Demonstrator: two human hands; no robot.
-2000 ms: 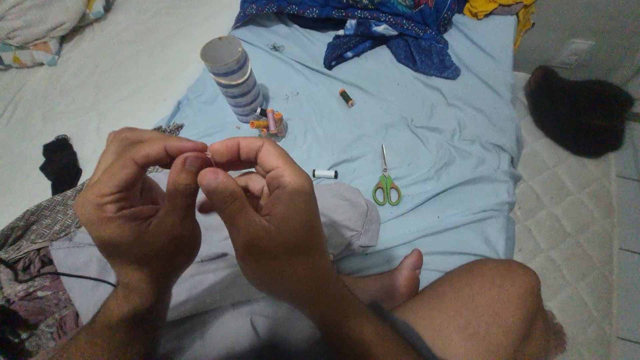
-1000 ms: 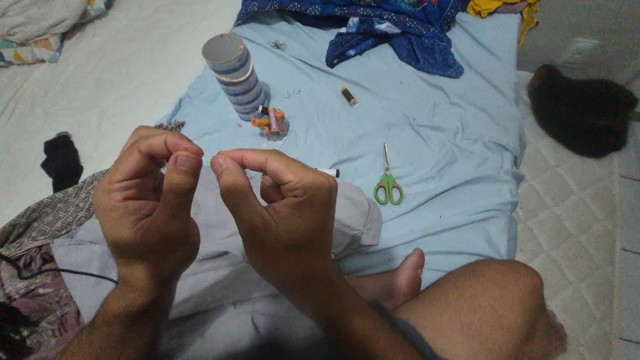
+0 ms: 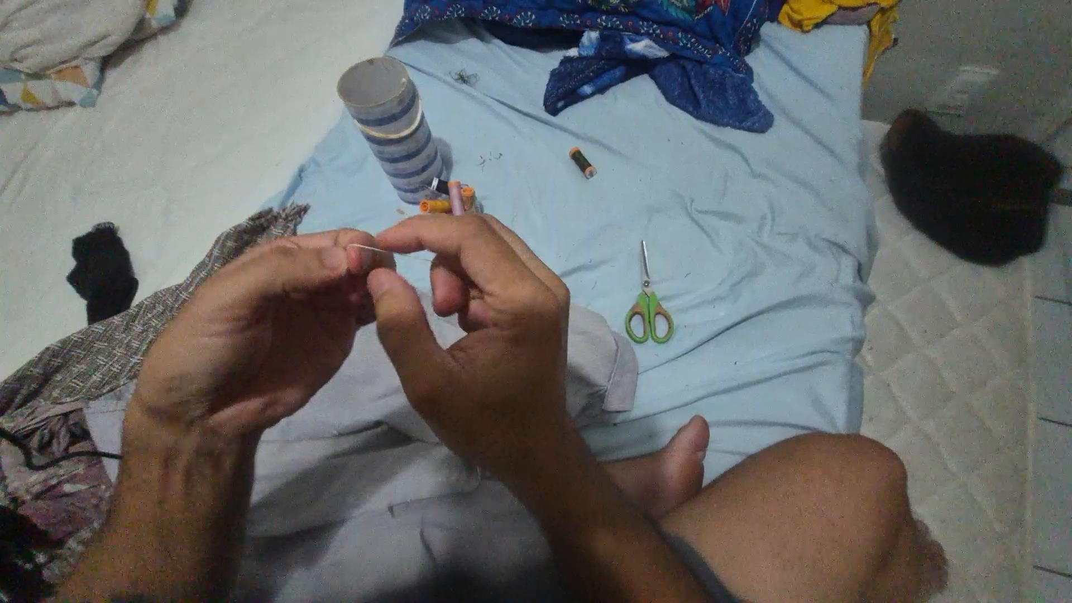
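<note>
A thin white thread (image 3: pixel 368 249) runs from the thumb and index fingertips of my left hand (image 3: pixel 251 327), which pinch it. My right hand (image 3: pixel 477 335) is at the thread's other end, its index fingertip touching or nearly touching it and the thumb a little apart below. Whether a needle is there is too small to tell. Under both hands a light grey cloth garment (image 3: pixel 335 486) lies over my lap. Beyond them are several thread spools (image 3: pixel 456 198), partly hidden by my right hand. Green-handled scissors (image 3: pixel 649 306) lie to the right on the light blue sheet.
A striped cylindrical container (image 3: pixel 394 134) stands behind the spools. One dark spool with orange ends (image 3: pixel 581 163) lies further right. Blue patterned cloth (image 3: pixel 670 75) is at the back, a black cloth (image 3: pixel 104 272) at the left, and a dark furry-looking object (image 3: pixel 967 188) at the right.
My left hand has turned, its fingers now pointing right with the thread showing at their tips. The fingertips of both hands were a small gap apart a second ago; my right thumb and index finger have parted.
</note>
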